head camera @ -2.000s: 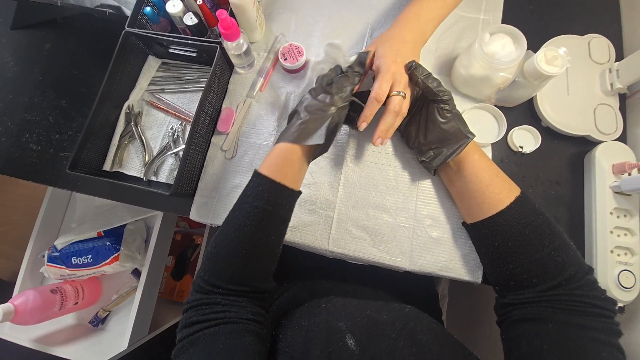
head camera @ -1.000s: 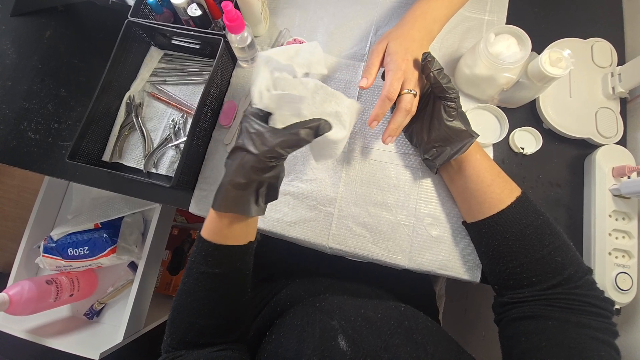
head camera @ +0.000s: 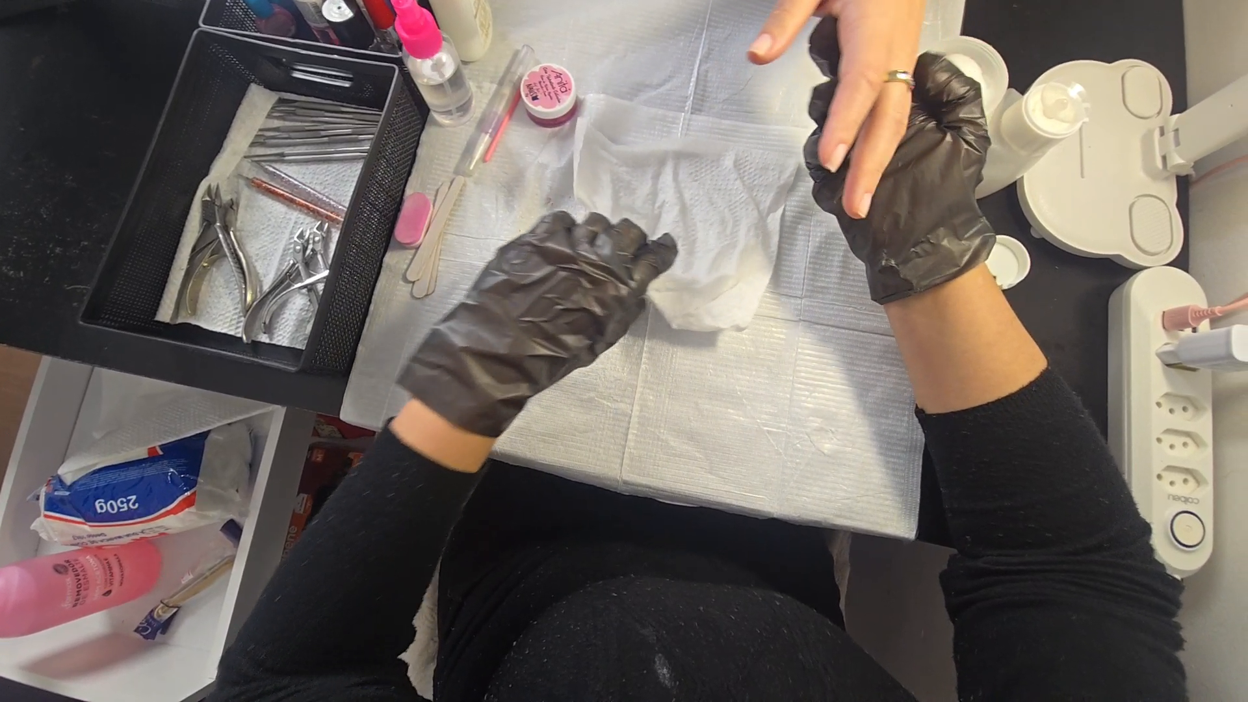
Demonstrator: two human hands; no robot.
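Observation:
My left hand (head camera: 546, 317), in a black glove, is over the padded white table cover (head camera: 721, 419), palm down with curled fingers. Its fingertips meet the lower left edge of a thin white wipe (head camera: 717, 224) that lies crumpled and partly spread; whether they pinch it is hidden. At the upper right, my right hand (head camera: 907, 180), also gloved in black, supports another person's hand (head camera: 863, 107) from beneath and around its side. That hand wears a ring (head camera: 899, 77), and its fingers point down toward me.
Left stands a black basket (head camera: 356, 263) with cuticle nippers (head camera: 219, 253) and metal tools. Nearby are a pink-topped spray bottle (head camera: 439, 78), a pink-lidded jar (head camera: 548, 95), wooden sticks (head camera: 436, 239) and a pink buffer (head camera: 413, 218). A pump bottle (head camera: 1043, 127), lamp base (head camera: 1111, 161) and power strip (head camera: 1160, 419) are right.
My left hand first worked at the other person's fingers, then held up the crumpled wipe at the left. The wipe now lies on the table cover, and the other person's hand is farther from it.

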